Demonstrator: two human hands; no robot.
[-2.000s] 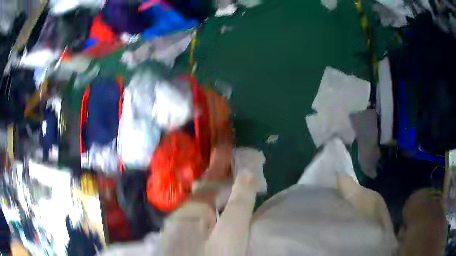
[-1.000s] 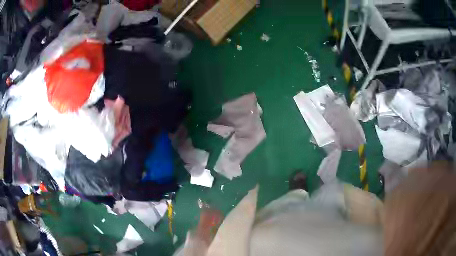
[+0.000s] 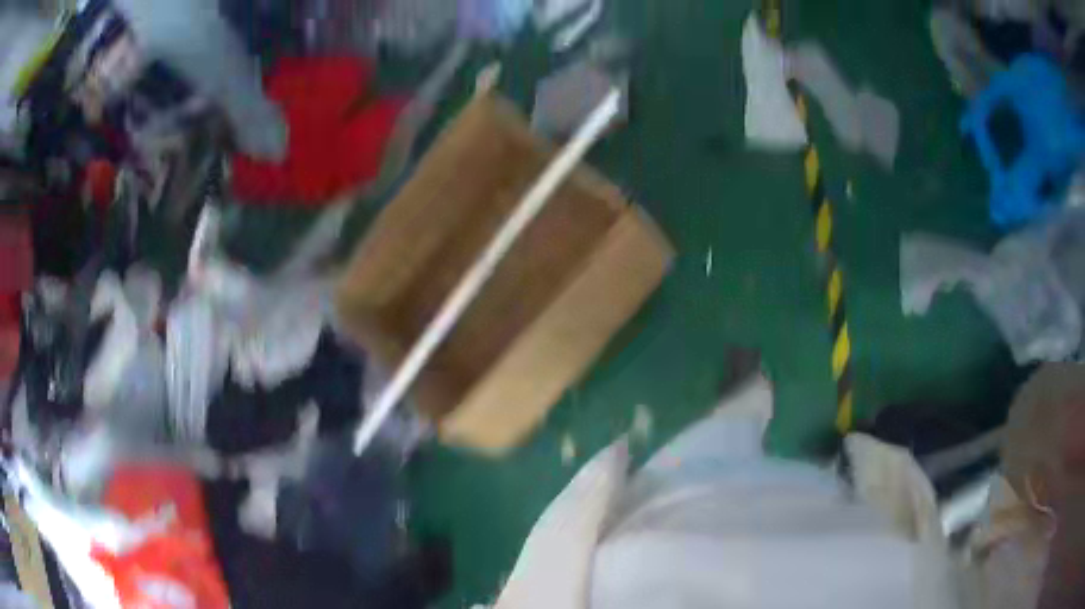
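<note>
An open cardboard box [image 3: 559,327] stands tilted in view on the green floor, in front of me. A long white stick [image 3: 488,262] lies diagonally across its opening. Pale clothing fills the bottom centre. At the lower right edge is a blurred brown shape, perhaps part of my right arm or hand [image 3: 1041,470]; it is cut off and no fingers can be made out. My left hand is not in view.
Garment heaps with a red cloth [image 3: 315,131] and an orange-red piece [image 3: 161,535] lie left. Black-and-yellow tape [image 3: 827,250] runs along the green floor [image 3: 714,238]. Fabric scraps [image 3: 851,101] and a blue item [image 3: 1026,137] lie right.
The view has moved forward along the floor. The cardboard box has come from the top edge to the centre. The earlier scraps and right-hand white frame have left view. The brown shape at right shows less.
</note>
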